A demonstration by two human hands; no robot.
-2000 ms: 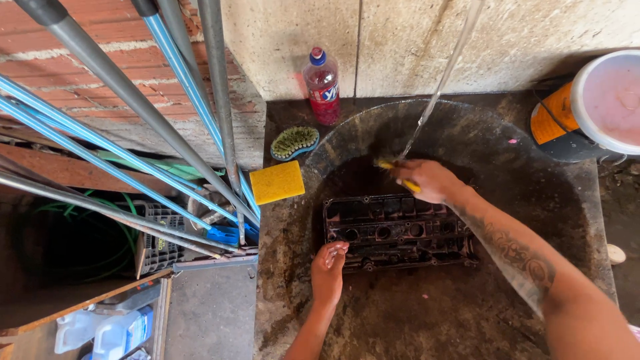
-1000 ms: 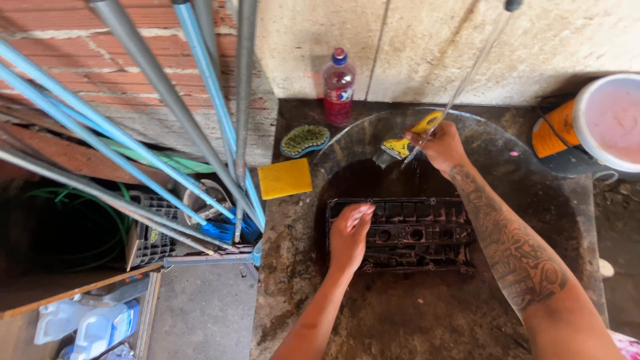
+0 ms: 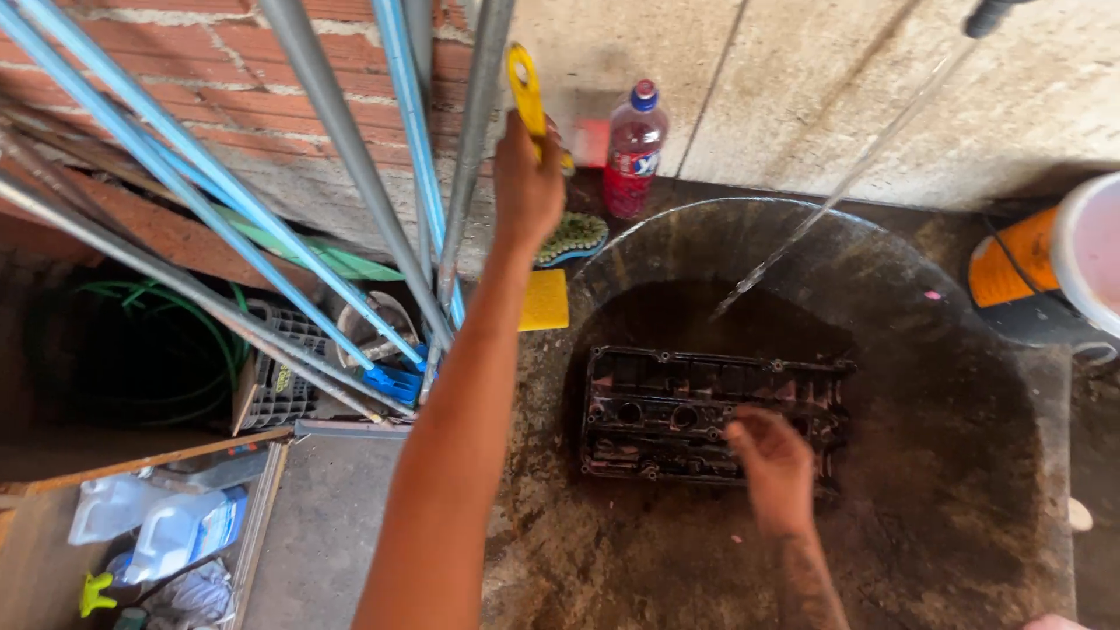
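My left hand (image 3: 530, 188) is raised at the wall's corner and grips a paintbrush with a yellow handle (image 3: 525, 83); its bristles are hidden. My right hand (image 3: 774, 464) is over the right part of a dark metal engine valve cover (image 3: 656, 411), fingers bent; whether it touches the cover is not clear. The cover lies in a stained round basin (image 3: 945, 420), in dark liquid. A stream of water (image 3: 809, 223) falls from a hose end (image 3: 989, 16) behind the cover. Near my left forearm are a green-bristled scrub brush (image 3: 573, 238) and a yellow sponge (image 3: 545, 300).
A plastic bottle of red liquid (image 3: 633, 153) stands by the wall. An orange bucket (image 3: 1015, 262) with a white container (image 3: 1094, 245) is at the right. Blue and gray poles (image 3: 341, 149) lean at the left, above a crate (image 3: 284, 372) and plastic jugs (image 3: 179, 529).
The yellow-handled paintbrush has passed from my right hand to my left, which has moved up from the valve cover to the wall corner. My right hand has come down over the cover.
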